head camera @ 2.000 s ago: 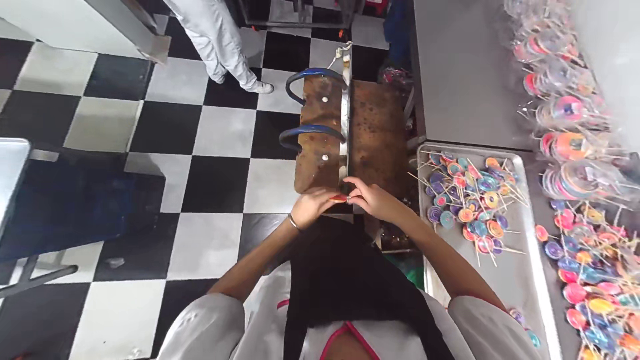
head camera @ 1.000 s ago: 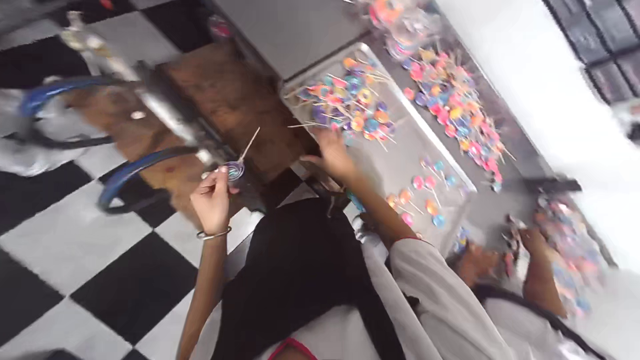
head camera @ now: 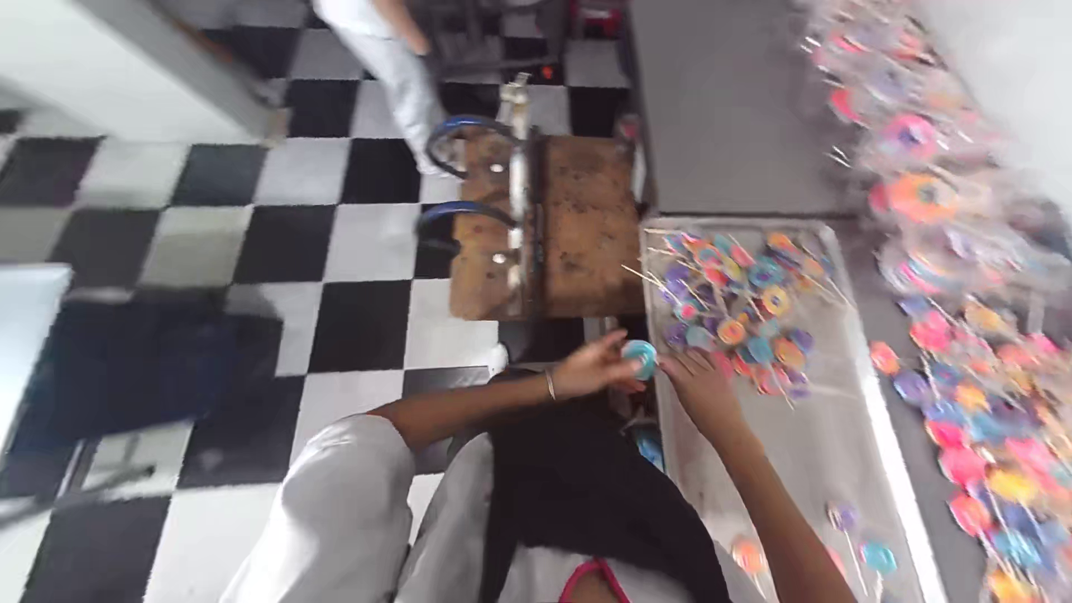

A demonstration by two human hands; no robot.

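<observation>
My left hand [head camera: 596, 366] holds a round turquoise lollipop [head camera: 639, 359] between thumb and fingers, by the near-left edge of a metal tray. My right hand [head camera: 699, 381] reaches over that edge, its fingertips close to the lollipop and next to the candy pile; whether it grips anything is unclear. The metal tray [head camera: 871, 394] bears a heap of colourful lollipops [head camera: 737, 306] at its far end, their sticks pointing many ways. A few more lollipops [head camera: 878, 556] lie at its near end, partly behind my right forearm.
A brown board [head camera: 586, 226] with a metal bar and blue curved handles [head camera: 469, 123] stands ahead. Loose lollipops [head camera: 963, 465] and bagged ones [head camera: 921, 197] line the grey table [head camera: 745, 109] at right. A person in white trousers [head camera: 394, 84] stands beyond. A dark-sided table is at left.
One second ago my left hand held a lollipop with its stick showing, away from the tray; now it holds a turquoise one beside the tray edge. The view has swung considerably.
</observation>
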